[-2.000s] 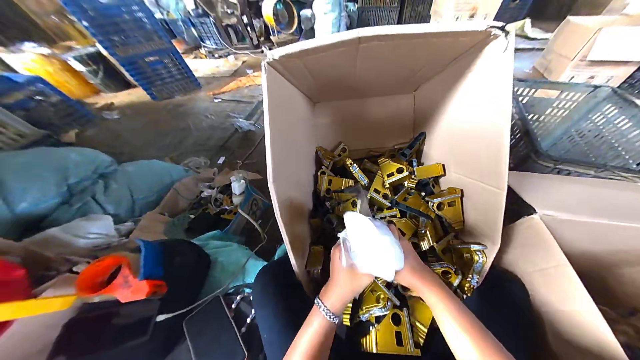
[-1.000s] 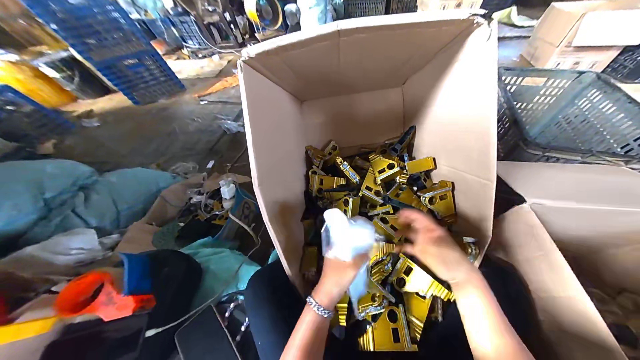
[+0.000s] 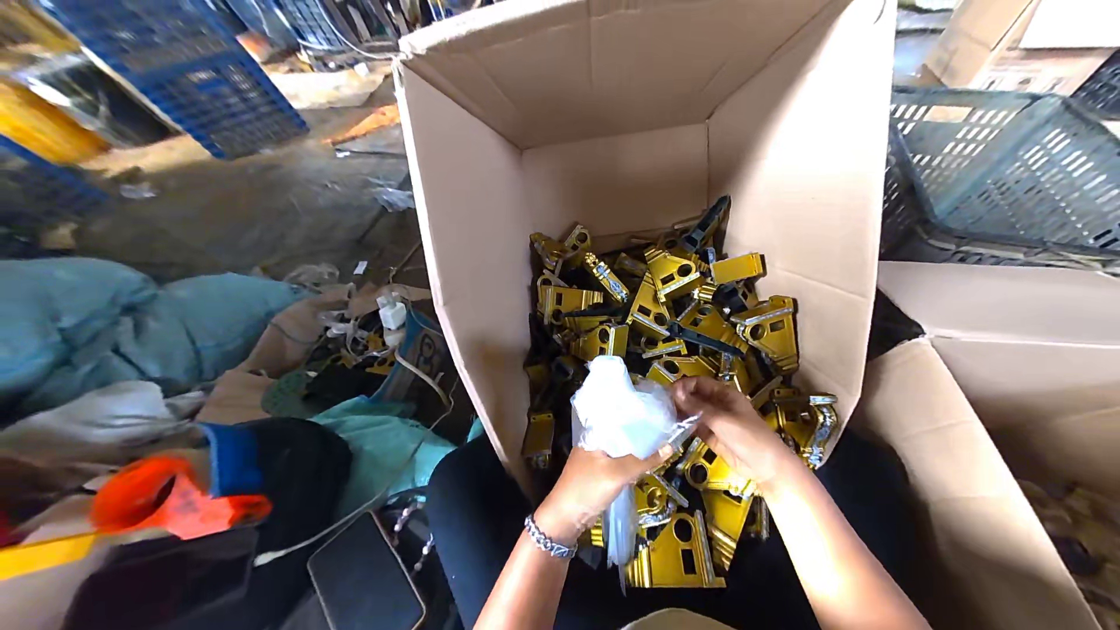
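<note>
My left hand (image 3: pixel 595 486), with a metal bracelet at the wrist, grips a bundle of thin clear plastic bags (image 3: pixel 619 411); part of the plastic hangs below the fist. Close on its right, my right hand (image 3: pixel 731 429) has its fingertips at the edge of the plastic; whether they pinch it is hard to tell. Both hands are over a tall open cardboard box (image 3: pixel 612 192), which stands between my knees. Gold-coloured metal bracket-like parts (image 3: pixel 678 556) with round and rectangular holes lie heaped in the box, with some black pieces (image 3: pixel 707 223) among them.
A second open cardboard box (image 3: pixel 1006 437) stands at the right, below a grey plastic crate (image 3: pixel 997 166). On the left lie teal sacks (image 3: pixel 157 324), an orange tape dispenser (image 3: pixel 171 499) and a dark phone-like slab (image 3: pixel 366 573). Blue crates (image 3: pixel 188 79) stand at the upper left.
My right hand, apart from the bundle a second ago, is now at its edge. Two seconds ago both hands were at the white plastic, lower in the box's opening.
</note>
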